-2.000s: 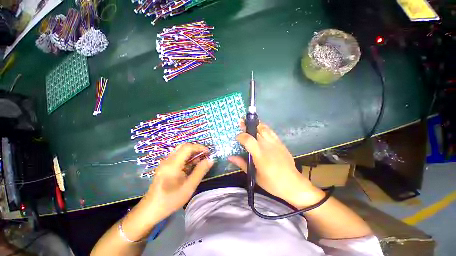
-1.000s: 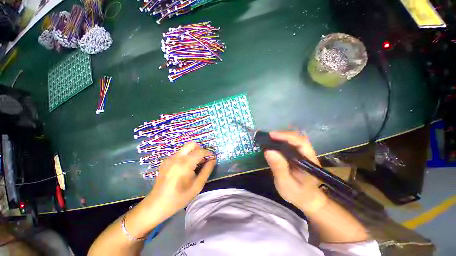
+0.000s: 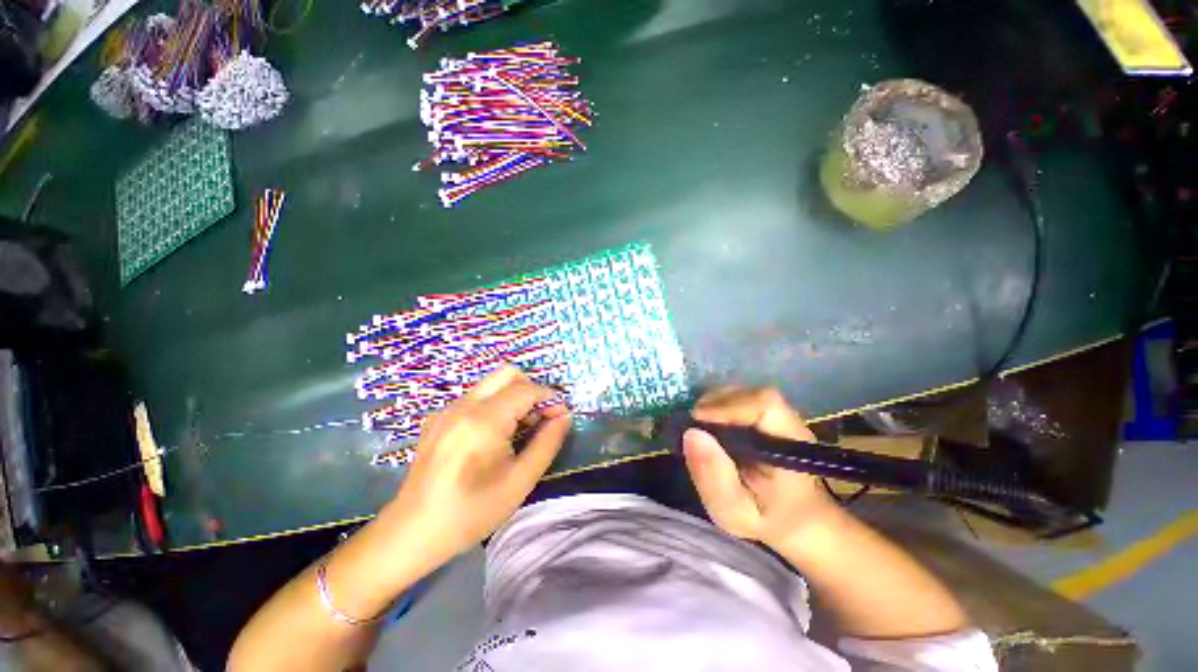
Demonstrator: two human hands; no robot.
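A light-green PCB panel (image 3: 615, 319) lies near the front edge of the bench. Wire leads (image 3: 453, 322) with white plug ends cover its left part. My left hand (image 3: 480, 440) is over the front of these wires, thumb and fingers pinched on a small wire lead at the panel's lower edge. My right hand (image 3: 755, 460) grips the black soldering iron (image 3: 854, 460), held low and nearly level, its front end pointing left to the panel's lower right. The iron's tip is hard to make out. A thin solder wire (image 3: 250, 431) runs from the left edge toward the panel.
A loose wire pile (image 3: 502, 116) lies mid-bench. A tip-cleaning pot (image 3: 901, 151) stands upper right, a yellow sponge tray (image 3: 1132, 33) beyond. At left are a bare PCB panel (image 3: 175, 197), a small wire group (image 3: 264, 239), bundled leads (image 3: 241, 89) and a red-handled tool (image 3: 150, 486).
My right hand has tilted the soldering iron from upright to nearly level and lowered it to the panel's lower right corner. My left hand stays at the panel's lower edge.
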